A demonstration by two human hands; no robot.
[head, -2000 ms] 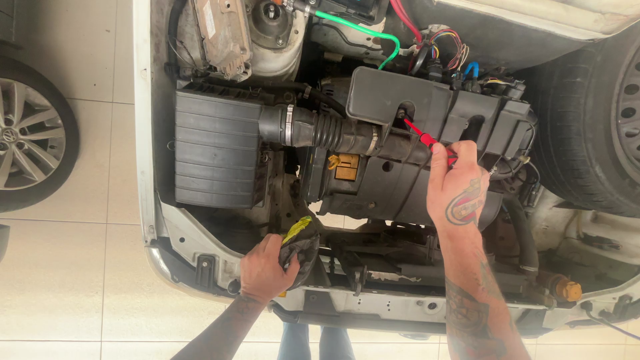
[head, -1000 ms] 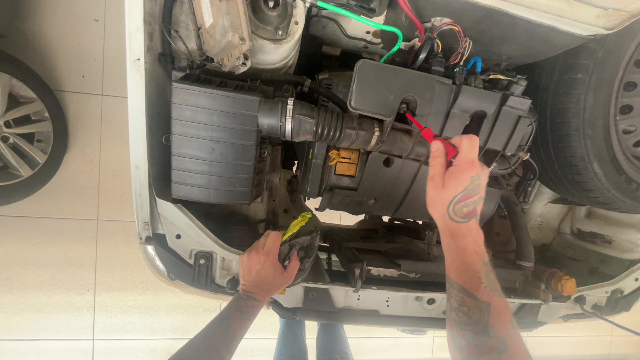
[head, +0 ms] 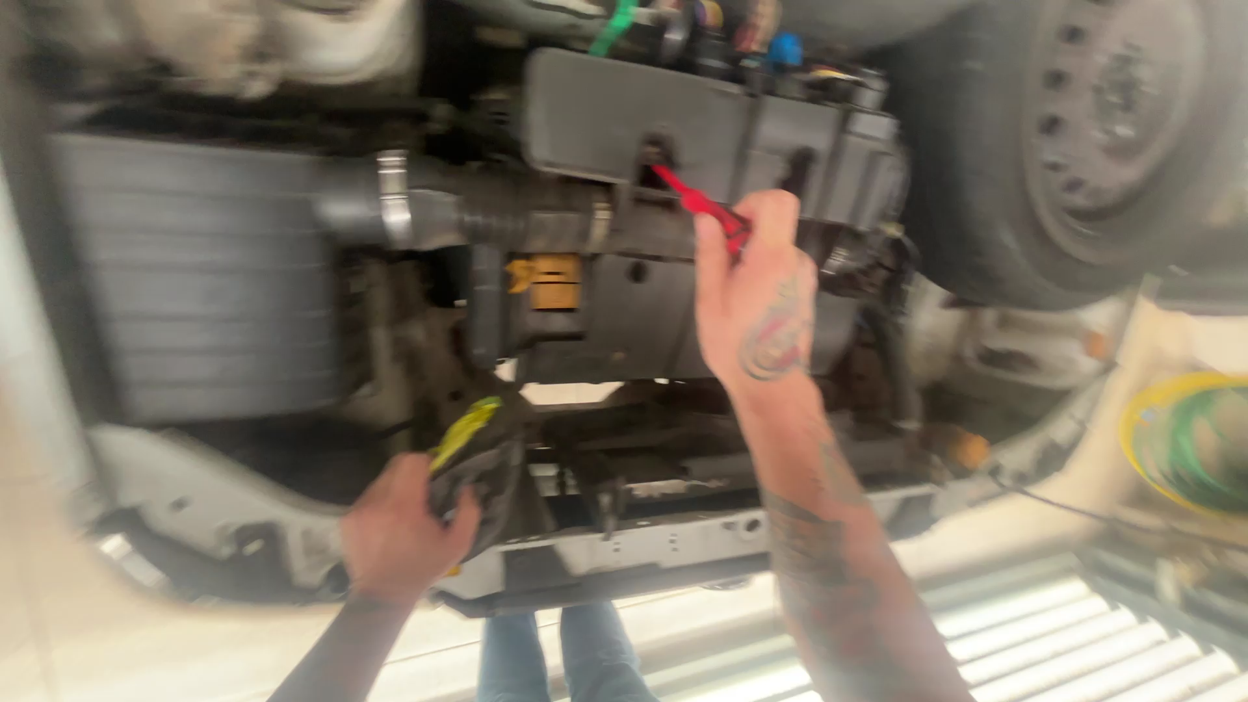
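Note:
My right hand grips the red handle of a slim tool, probably a screwdriver. Its far end reaches into a recess in the black plastic engine cover; the tip is hidden. At the front of the engine bay, my left hand is closed on a dark crumpled thing with a bright yellow part; whether it is a glove or a cloth I cannot tell. A ribbed intake hose with metal clamps runs between the two hands and the engine cover. The view is blurred.
A ribbed black air filter box fills the left side of the bay. The front crossmember runs along the near edge. At the right are a wheel with its tyre, a cable and a yellow-rimmed round container.
The view has shifted, bringing the yellow-rimmed container into sight at the right. Both hands keep their holds, and the red tool stays at the same recess in the engine cover.

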